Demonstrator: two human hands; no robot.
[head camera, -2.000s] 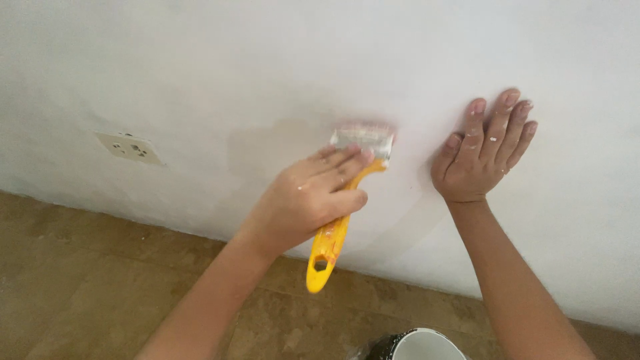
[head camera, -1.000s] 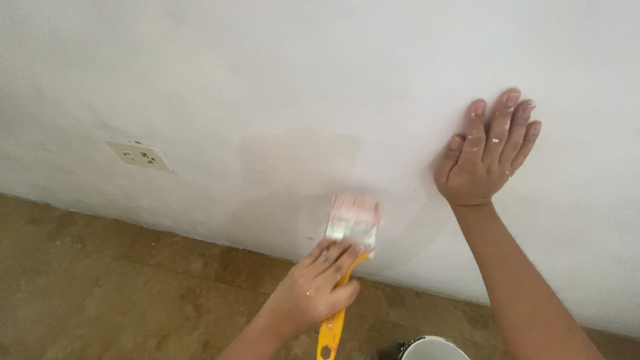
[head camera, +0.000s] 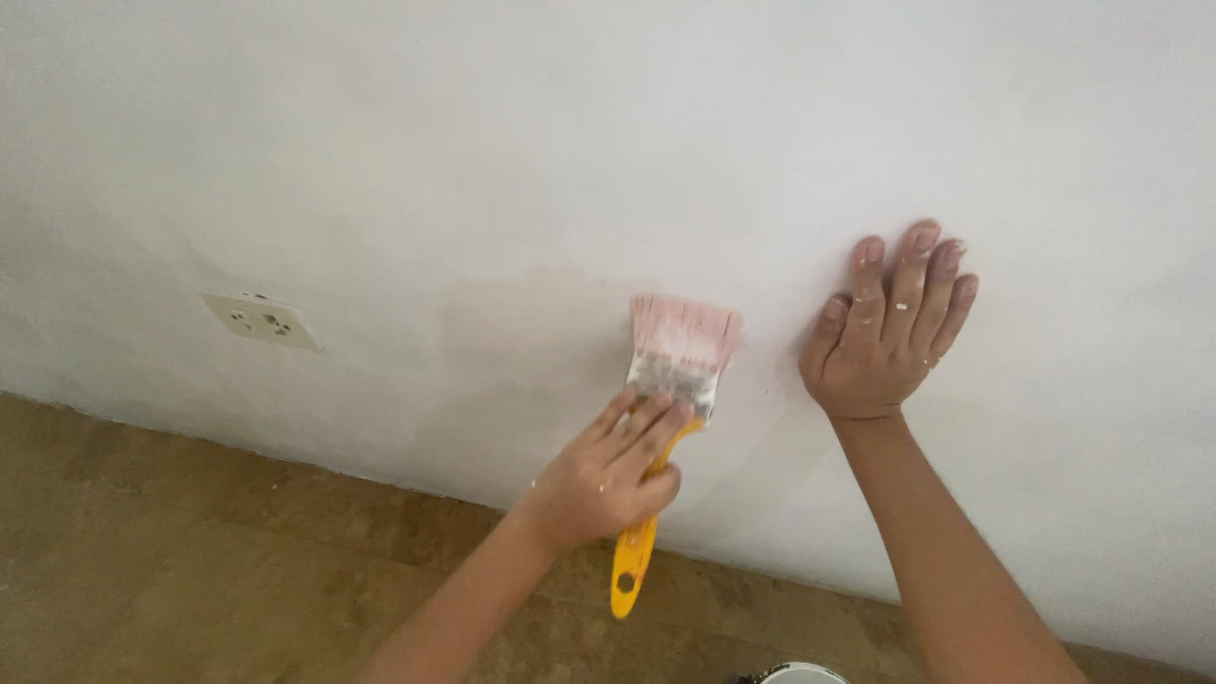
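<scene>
My left hand (head camera: 603, 475) grips a flat paintbrush (head camera: 673, 370) near its metal ferrule, with the yellow handle slanting down below the palm. The brush's pinkish bristles are spread at the white wall (head camera: 589, 171), beside a duller, slightly darker patch. To the right, my right hand (head camera: 879, 332) lies palm down against the wall, its fingers pointing up and a little apart. White paint specks dot the fingers of both hands.
A double electrical outlet (head camera: 261, 321) is set in the wall at the left. Brown floor (head camera: 237, 560) meets the wall's lower edge. The rim of a paint container (head camera: 803, 674) shows at the bottom edge, most of it out of view.
My left hand and the brush moved down the wall between the two earlier frames, and are now higher than one second ago. My right hand has stayed on the same part of the wall.
</scene>
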